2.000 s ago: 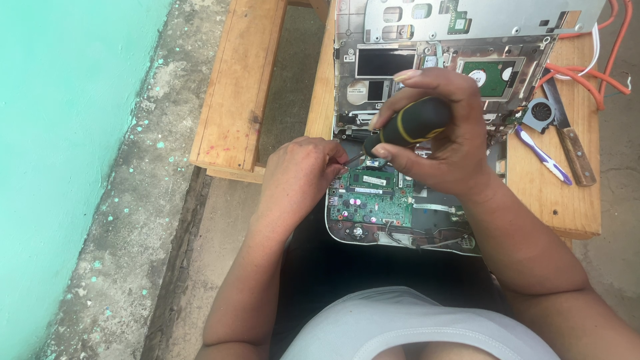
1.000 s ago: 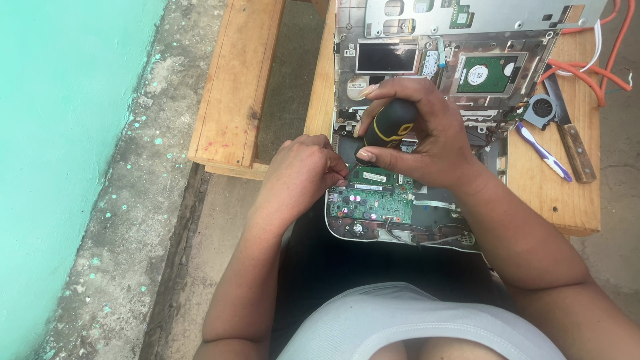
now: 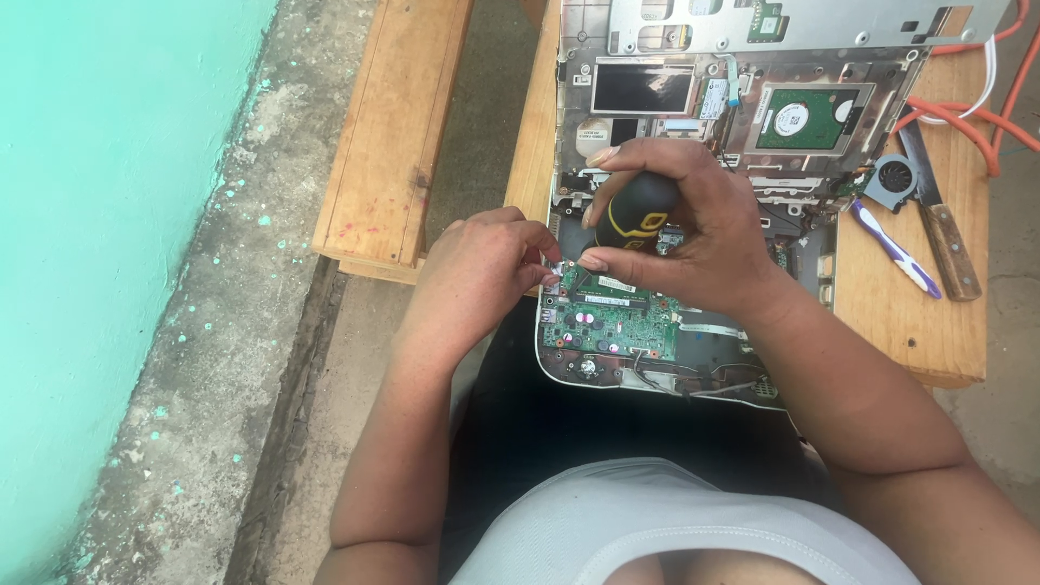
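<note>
An opened laptop [image 3: 707, 345] lies partly on the wooden table, its inner frame folded up behind. My right hand [image 3: 691, 219] grips a black and yellow screwdriver handle [image 3: 638, 211] above the green circuit board [image 3: 601, 325]; the handle leans, and most of its shaft and its tip are hidden. At the board's left edge, by the side ports, is my left hand [image 3: 496, 260], thumb and forefinger close together. Whether they pinch something small I cannot tell. A hard drive [image 3: 804, 119] and a touchpad part [image 3: 642, 86] sit in the folded-up section.
Right of the laptop on the table [image 3: 877, 325] lie a cooling fan [image 3: 892, 180], a white and purple toothbrush [image 3: 896, 250] and a wooden-handled knife [image 3: 951, 248]. Orange cables [image 3: 959, 122] cross the far right corner. A wooden bench [image 3: 390, 138] stands left, near the turquoise wall [image 3: 114, 162].
The screwdriver handle has gone from a sideways slant to more upright, and my right hand has shifted left with it. My left hand stays by the board's left edge.
</note>
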